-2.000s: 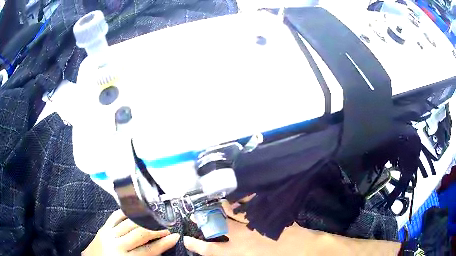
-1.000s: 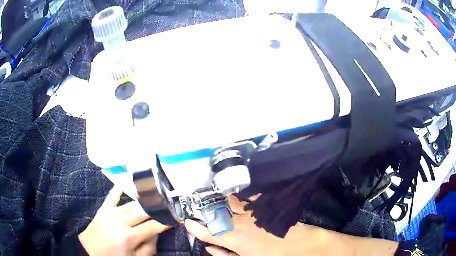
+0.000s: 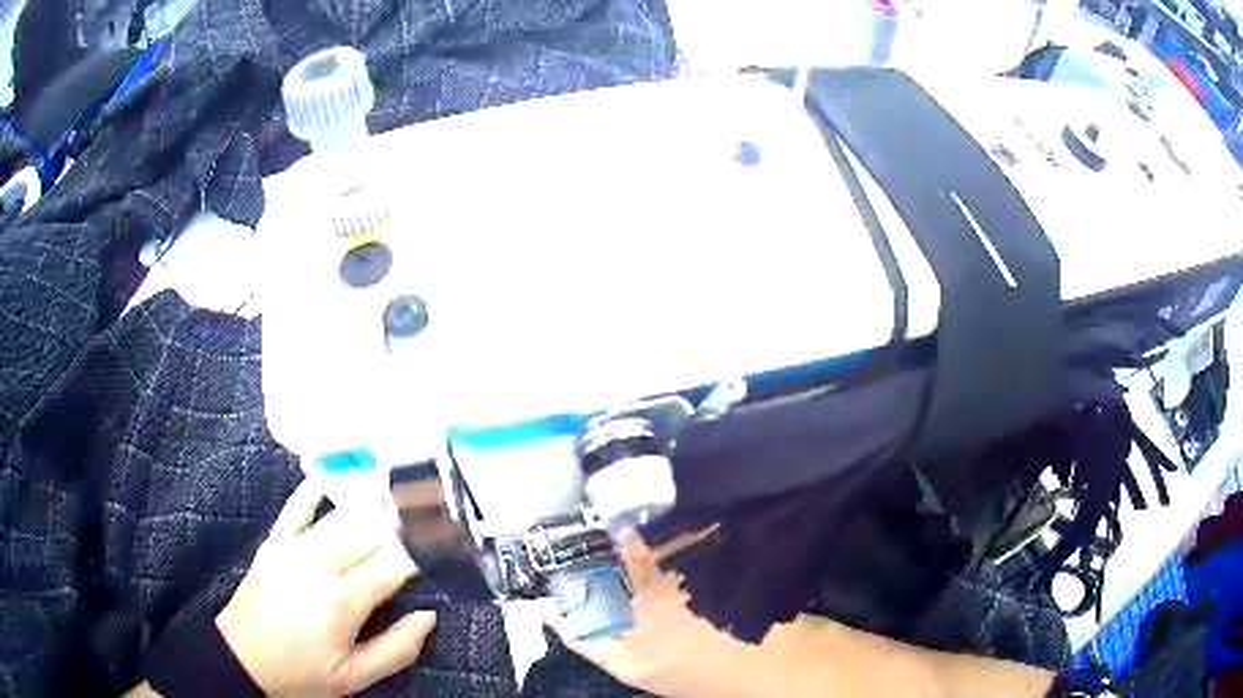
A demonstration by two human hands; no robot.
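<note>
Dark checked fabric (image 3: 123, 464) lies left of the white sewing machine (image 3: 586, 246) and under its needle end. My left hand (image 3: 325, 597) rests on the fabric left of the needle area, thumb apart from the fingers; some fingertips are hidden by the curved metal guard (image 3: 434, 525). My right hand (image 3: 661, 620) is just right of the needle area, partly hidden by the grey cylinder (image 3: 593, 603) and hanging dark strips (image 3: 777, 559); whether it grips cloth cannot be told. A pale strip of surface shows between the hands. The needle tip is not visible.
A black band (image 3: 975, 246) wraps the machine arm and holds the strips. A ribbed knob (image 3: 329, 98) stands on the machine head. Scissors handles (image 3: 1071, 589) lie right of the machine, near a blue crate (image 3: 1148, 616). More checked cloth extends behind the machine.
My left hand has drawn back from the needle area, with its thumb now spread from the fingers. My right hand stays beside the needle. The view has shifted, so the machine head appears farther right.
</note>
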